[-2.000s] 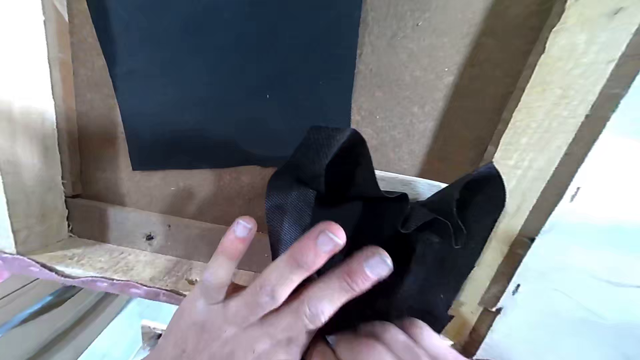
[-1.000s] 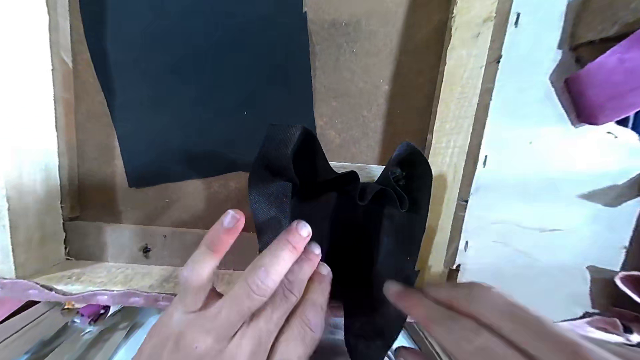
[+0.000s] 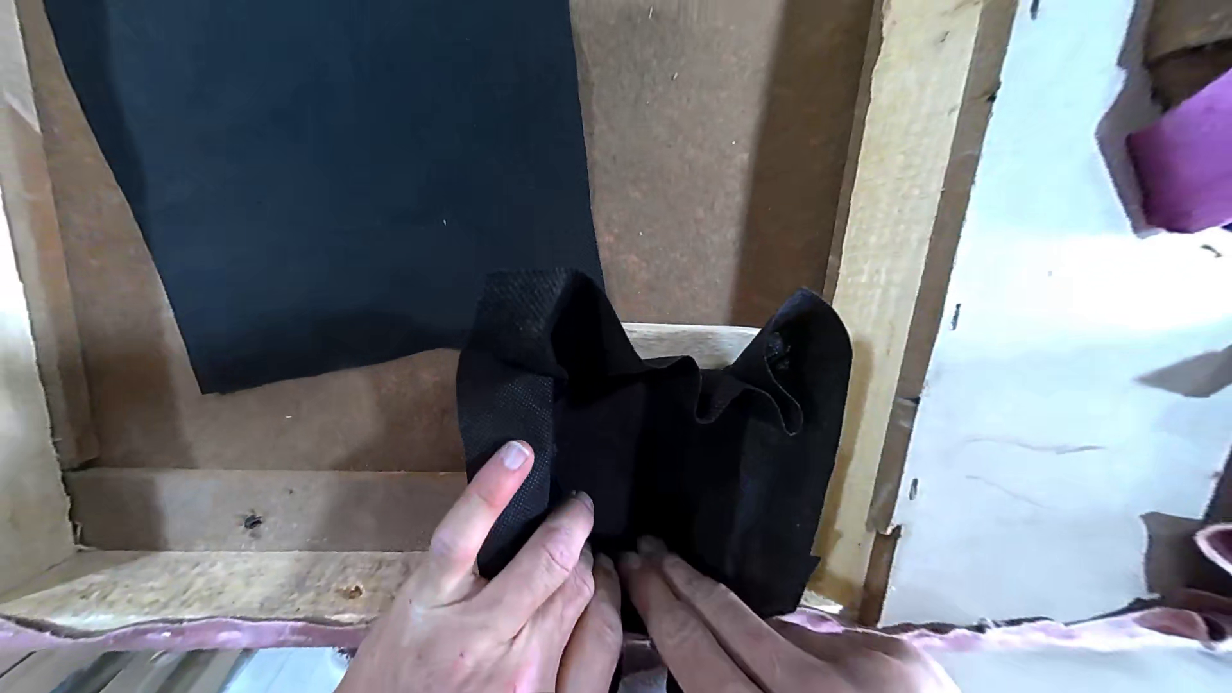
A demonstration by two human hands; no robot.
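Observation:
A crumpled piece of black fabric [image 3: 664, 452] lies over the near rail of a wooden frame, its upper edge standing in folds. My left hand [image 3: 510, 577] presses on its lower left part, index finger spread apart from the others. Close beside it, my right hand [image 3: 731, 626] rests fingertips down on the fabric's lower middle. The thumbs are hidden, and whether either hand pinches the cloth does not show. A larger dark fabric sheet [image 3: 356, 192] lies flat on the brown backing board inside the frame.
Wooden rails [image 3: 905, 192] bound the brown board [image 3: 674, 144] at left, right and near side. Pink fabric [image 3: 192, 635] edges the near rail [image 3: 221, 587]. At right lie a white stapled panel [image 3: 1039, 385] and a piece of magenta fabric [image 3: 1193, 159].
My right hand has moved in from the right of the black fabric to beside my left hand. Compared with the oldest frame, the view has shifted toward the right.

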